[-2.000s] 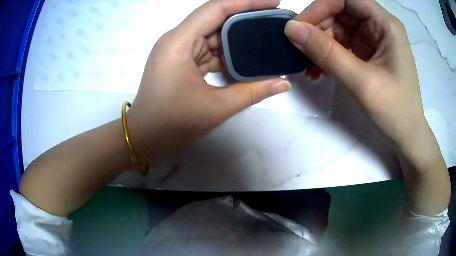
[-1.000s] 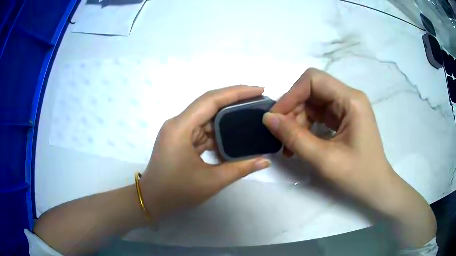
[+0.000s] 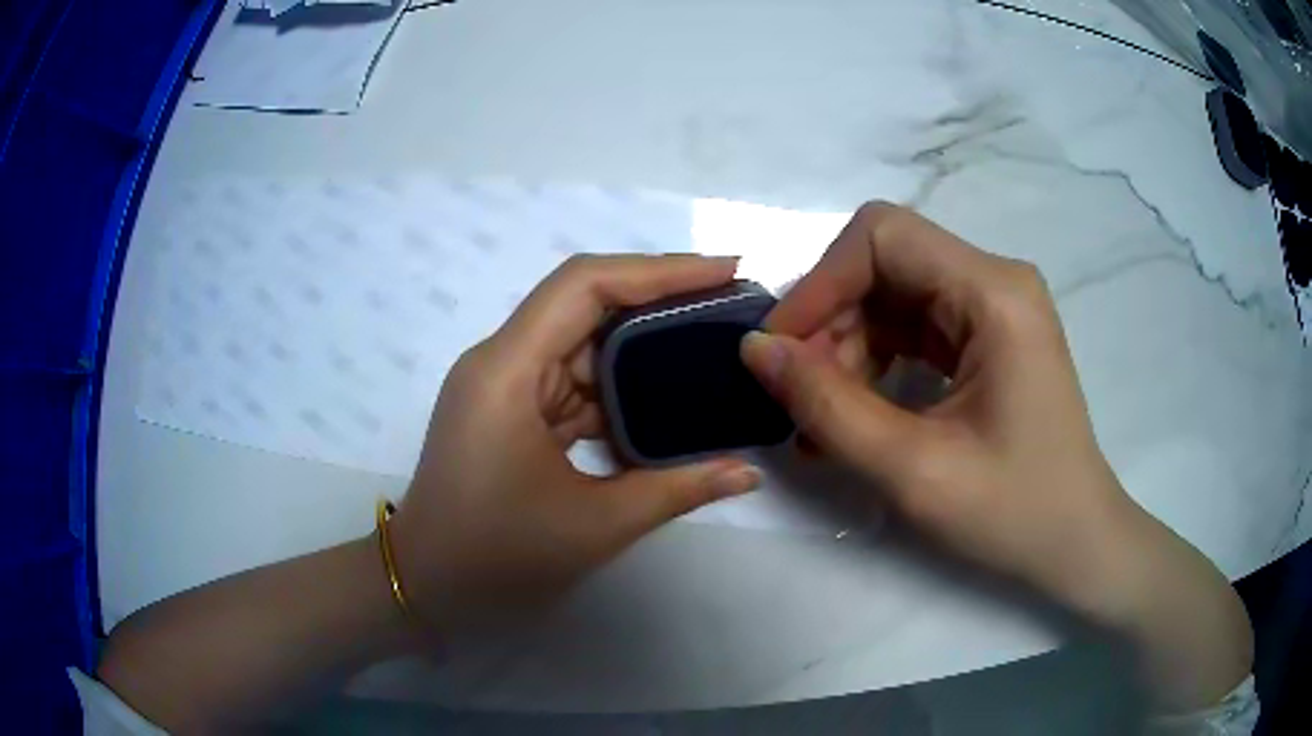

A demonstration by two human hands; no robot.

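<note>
A rounded housing (image 3: 620, 417) with a grey rim is held above the table near the centre, its face towards me. A black adhesive pad (image 3: 698, 388) covers that face. My left hand (image 3: 540, 388) is closed round the housing's left side, fingers along the top edge and thumb along the bottom edge. My right hand (image 3: 935, 374) pinches at the right edge of the pad with thumb and index finger. The thumb and fingers hide that edge, so I cannot tell whether the pad is fully down there.
A white liner sheet (image 3: 288, 309) with faint repeated marks lies left of and under the hands. A blue bin (image 3: 51, 331) stands along the left edge. White sheets (image 3: 288, 58) lie at the upper left. Dark housings (image 3: 1237, 137) and a clear plastic bag (image 3: 1173, 29) are at the upper right.
The view has shifted, so the hands and housing appear lower and more of the table shows. Both hands keep nearly the same hold; they sit slightly further left than one second ago.
</note>
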